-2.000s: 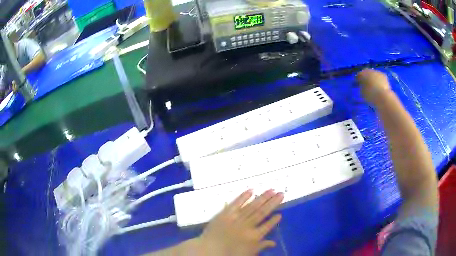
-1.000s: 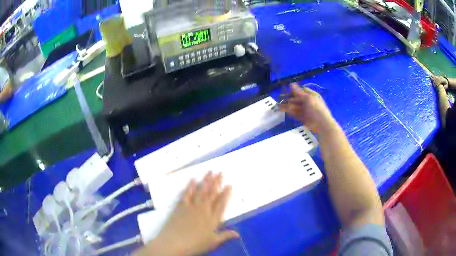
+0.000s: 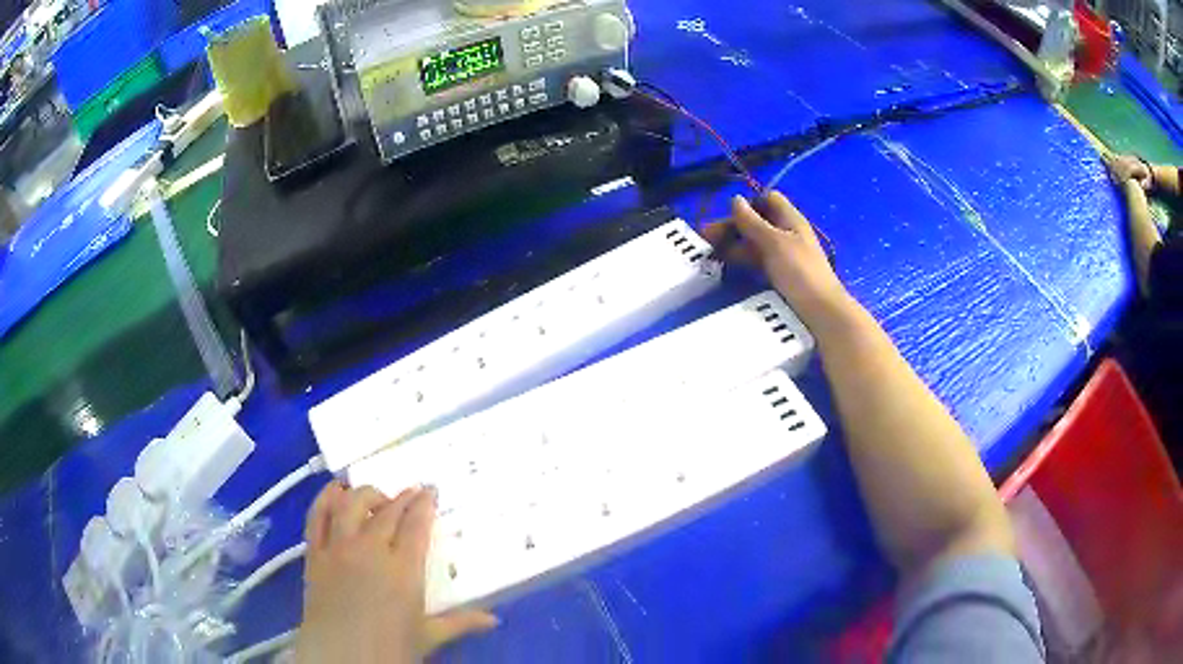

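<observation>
Three white power strips lie side by side: the far strip [image 3: 519,337], the middle strip [image 3: 584,402] and the near strip [image 3: 623,499], USB ports at their right ends. My right hand [image 3: 765,240] pinches the USB test lead [image 3: 717,143] at the far strip's USB end; its tip is hidden by my fingers. My left hand [image 3: 370,571] rests with spread fingers on the cord ends of the middle and near strips. White cords run left to bagged coils [image 3: 162,610]. Plugs sit in the supply socket strip [image 3: 195,454].
The bench meter [image 3: 480,71] with green digits stands on a black stand [image 3: 428,208]. A yellow cylinder [image 3: 250,71] and a dark phone-like block [image 3: 304,134] are beside it. A red crate [image 3: 1103,506] is at the right edge. Another person's hand [image 3: 1131,169] shows at far right.
The view has shifted. My right hand has come in from the right to the far strip's USB end. My left hand has slid left along the strips to their cord ends.
</observation>
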